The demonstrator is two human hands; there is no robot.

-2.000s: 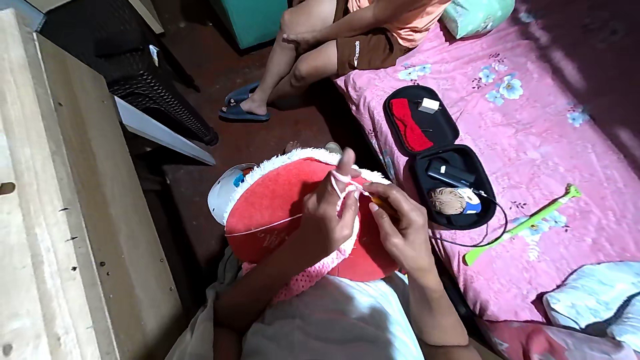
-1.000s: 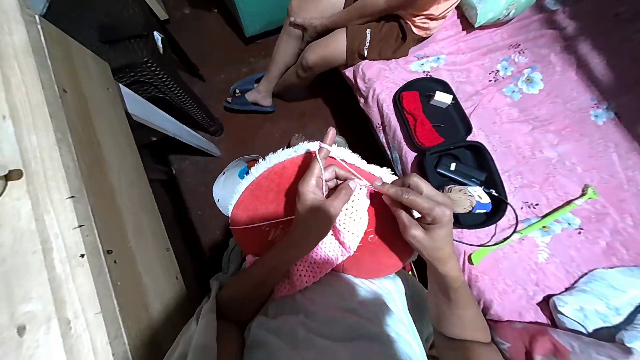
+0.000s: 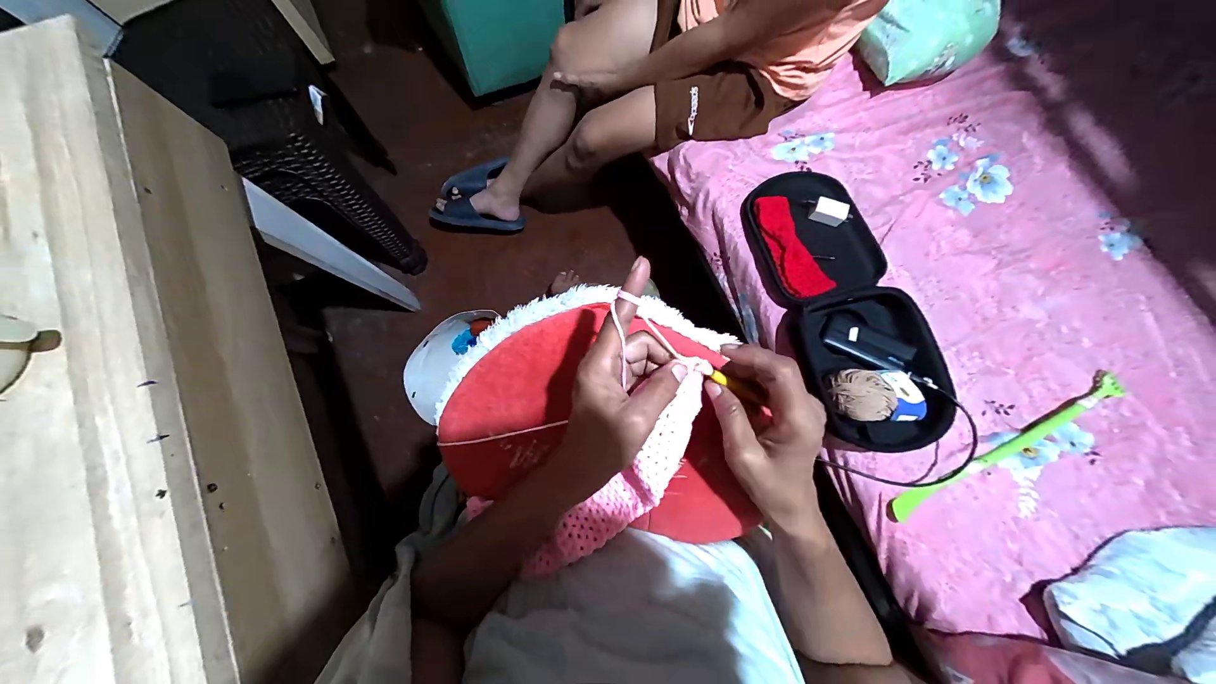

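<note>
My left hand (image 3: 622, 389) pinches the top edge of a pink and white crocheted piece (image 3: 665, 456), its index finger raised with pale yarn (image 3: 619, 328) looped around it. In my right hand (image 3: 774, 413) is a crochet hook with a yellow handle (image 3: 730, 384), its tip at the stitches by my left thumb and hidden among them. The crochet hangs over a round red cushion (image 3: 513, 389) with a fluffy white rim on my lap. A strand of yarn crosses the cushion to the left.
An open black case (image 3: 874, 294) on the pink floral bed (image 3: 1007, 218) holds a beige yarn ball (image 3: 860, 394), a dark device with a cable and red fabric. A green plastic stick (image 3: 1007, 446) lies nearby. Another person (image 3: 608, 123) sits beyond; a wooden panel (image 3: 152, 380) stands left.
My right hand, farther from the left a second ago, is now close against it at the crochet's edge. The left index finger stays raised with yarn around it.
</note>
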